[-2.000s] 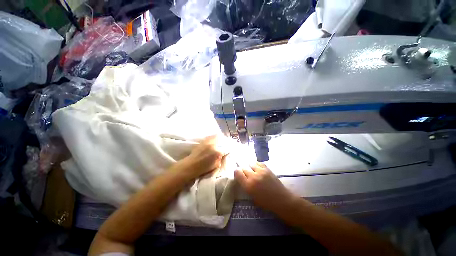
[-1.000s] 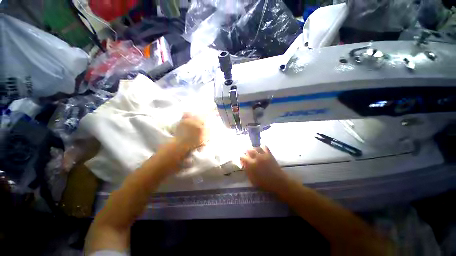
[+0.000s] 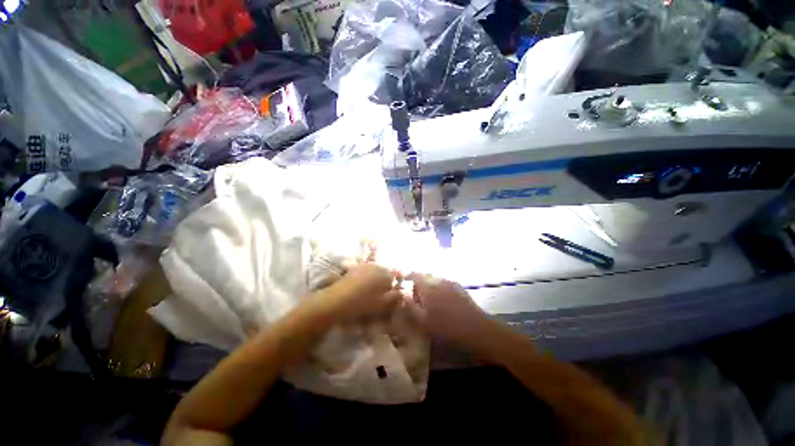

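The cream-white garment (image 3: 231, 253) lies heaped left of the needle, and its lower part hangs over the table's front edge with a small dark mark on it. My left hand (image 3: 370, 292) grips the cloth in front of the presser foot (image 3: 422, 228). My right hand (image 3: 440, 300) is beside it, fingertips close to the left ones and pinching the same cloth. Glare and blur hide the exact finger grip. The white JACK sewing machine (image 3: 523, 174) stands behind both hands.
Dark thread snips (image 3: 577, 250) lie on the machine bed right of the needle. A dark grey-blue block (image 3: 445, 228) is beside the needle. Clear plastic bags (image 3: 418, 52) and a white bag (image 3: 78, 104) crowd the back and left. The grey table edge (image 3: 610, 335) runs along the front.
My left hand has moved down and right to meet my right hand. The garment's lower part has come forward over the table edge, showing the dark mark. The camera view has shifted slightly.
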